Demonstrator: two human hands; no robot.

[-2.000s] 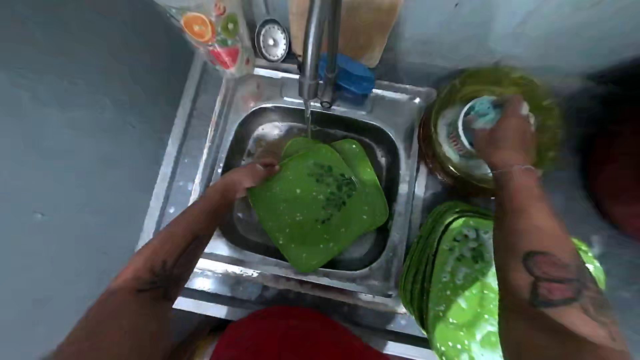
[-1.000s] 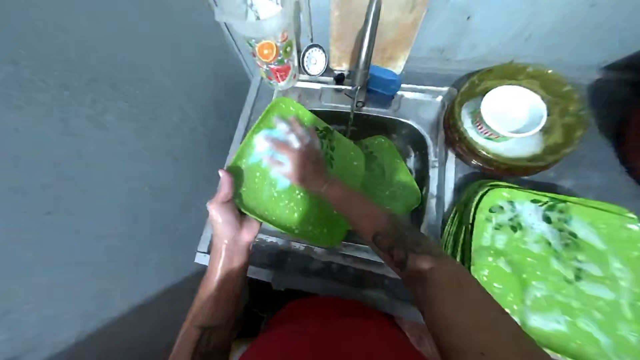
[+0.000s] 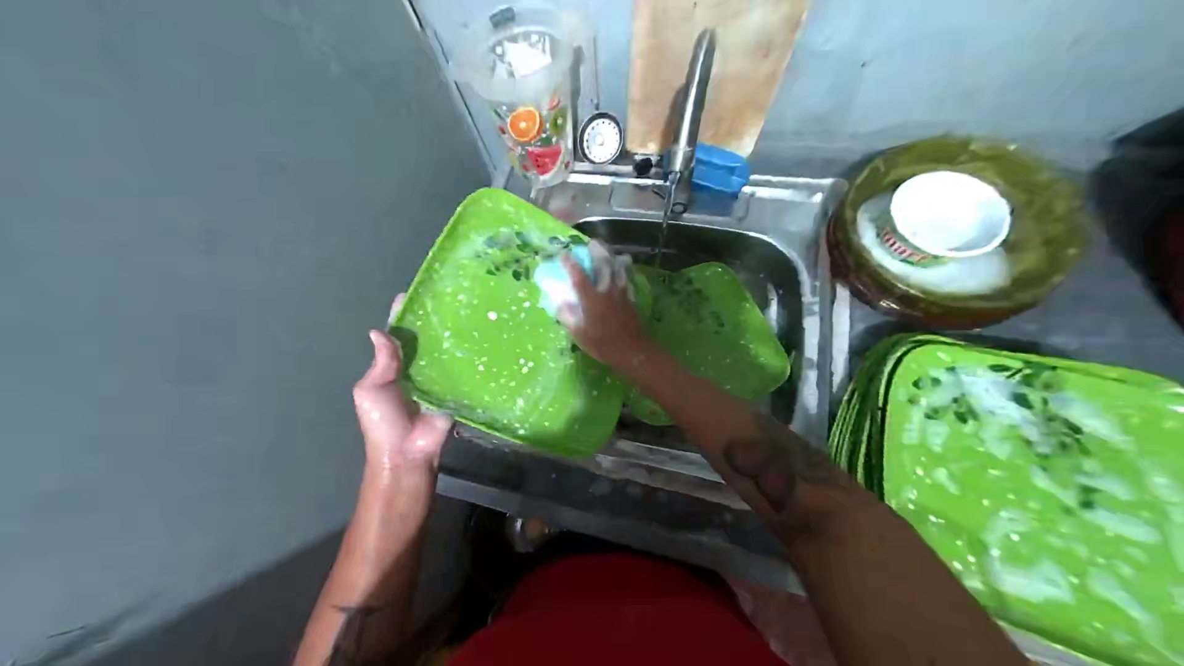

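Note:
A square green plate (image 3: 499, 342) with a dark leaf pattern and suds is tilted over the left edge of the metal sink. My left hand (image 3: 398, 398) grips its lower left edge, thumb on the near side. My right hand (image 3: 601, 310) presses a foamy, pale blue sponge (image 3: 561, 282) on the upper right part of the plate's face. More green plates (image 3: 717, 333) lie in the sink basin under a thin stream from the faucet (image 3: 692, 111). A stack of soapy green plates (image 3: 1036, 472) stands on the right.
Amber glass plates (image 3: 1045, 231) hold a white cup (image 3: 951, 215) at the back right. Behind the sink are a clear pitcher with fruit prints (image 3: 541, 129), a strainer (image 3: 601, 139), a blue object (image 3: 720, 169) and a wooden board (image 3: 768, 55). A grey wall (image 3: 231, 277) bounds the left.
My right hand was at the white cup two seconds ago and is now on the plate with the sponge. The held plate has been raised from the basin to the left.

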